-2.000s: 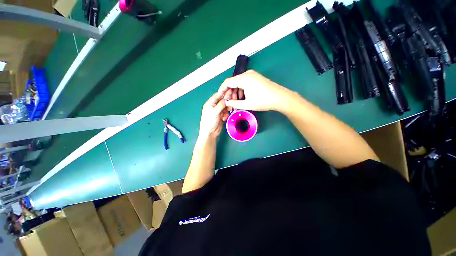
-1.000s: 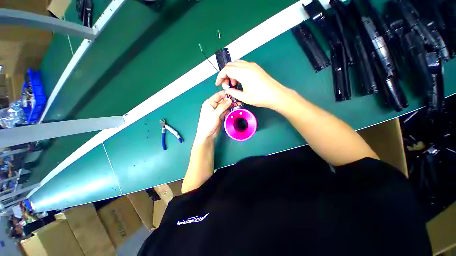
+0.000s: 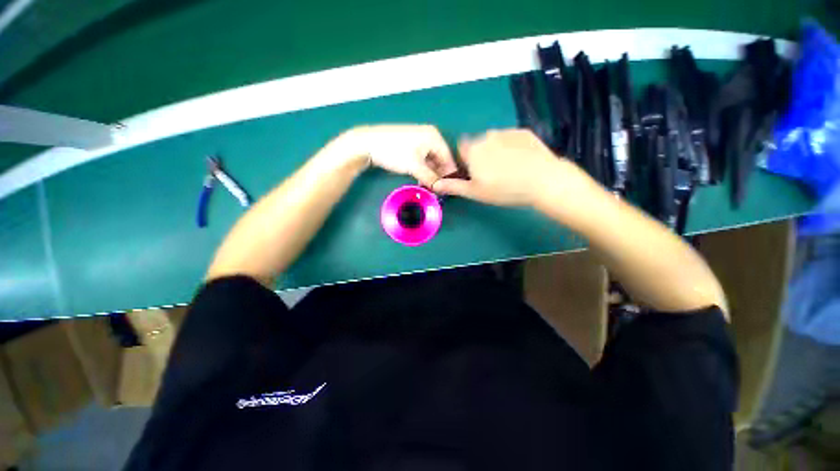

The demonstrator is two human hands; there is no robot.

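The dryer head (image 3: 412, 215) shows its round magenta face and dark centre hole, just below my hands. My left hand (image 3: 402, 153) is bent over its neck, with thumb and fingertips pinched at a small dark part there. My right hand (image 3: 502, 168) is a little blurred and grips a short dark piece (image 3: 456, 174) at the same spot, its fingertips close to those of my left hand. The fingers hide most of the neck and any wires.
Side cutters (image 3: 221, 189) with blue grips lie open on the green bench (image 3: 120, 221) at left. Black handle shells (image 3: 619, 138) are piled at right, before a blue plastic bag (image 3: 810, 129). A white rail (image 3: 322, 87) runs behind. Cardboard boxes (image 3: 751, 294) stand below the bench edge.
The view has swung to the right, bringing in the blue bag. My left hand now comes over the neck from above. The black stub and loose wires seen beyond my hands no longer show.
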